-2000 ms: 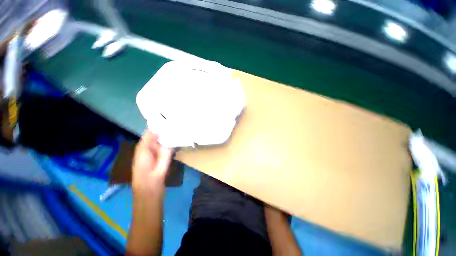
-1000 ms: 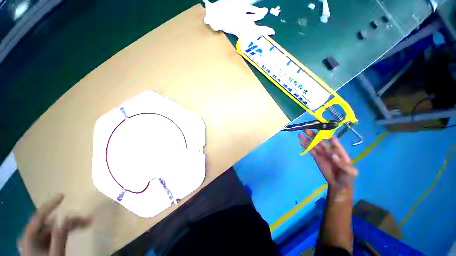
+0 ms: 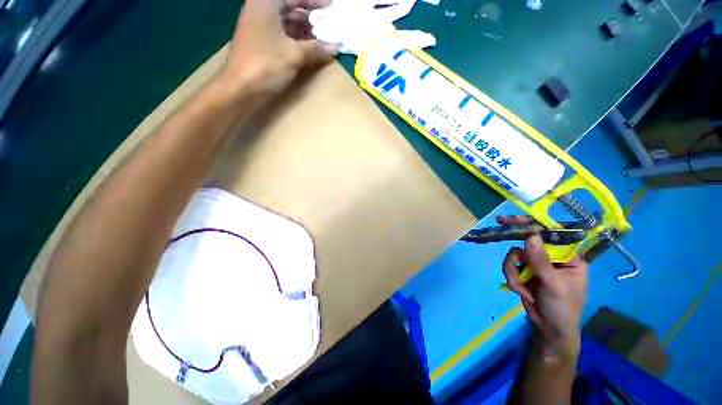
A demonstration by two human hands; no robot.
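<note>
The yellow caulking gun (image 3: 427, 130) lies slanting across the bench at the mat's right side, with a white silicone cartridge (image 3: 483, 138) in it. My right hand (image 3: 552, 289) grips its trigger and handle end past the bench edge. My left hand (image 3: 289, 39) reaches across to the crumpled white heap (image 3: 360, 24) at the gun's front; its fingers are partly hidden, so its hold is unclear. The nozzle is hidden there. The white plastic housing (image 3: 229, 308) lies on the cardboard mat (image 3: 364, 229), with a dark red wire ring (image 3: 253, 247) and small tape tabs. My left forearm covers its left edge.
Dark blocks (image 3: 554, 92) and white scraps lie on the green bench (image 3: 507, 55) beyond the gun. A brown carton (image 3: 633, 336) stands on the blue floor at the lower right. A grey metal frame (image 3: 649, 158) is at the right.
My left hand has moved from the lower left up to the white heap. My right hand has closed on the gun's handle. Before that, the housing was set down on the mat.
</note>
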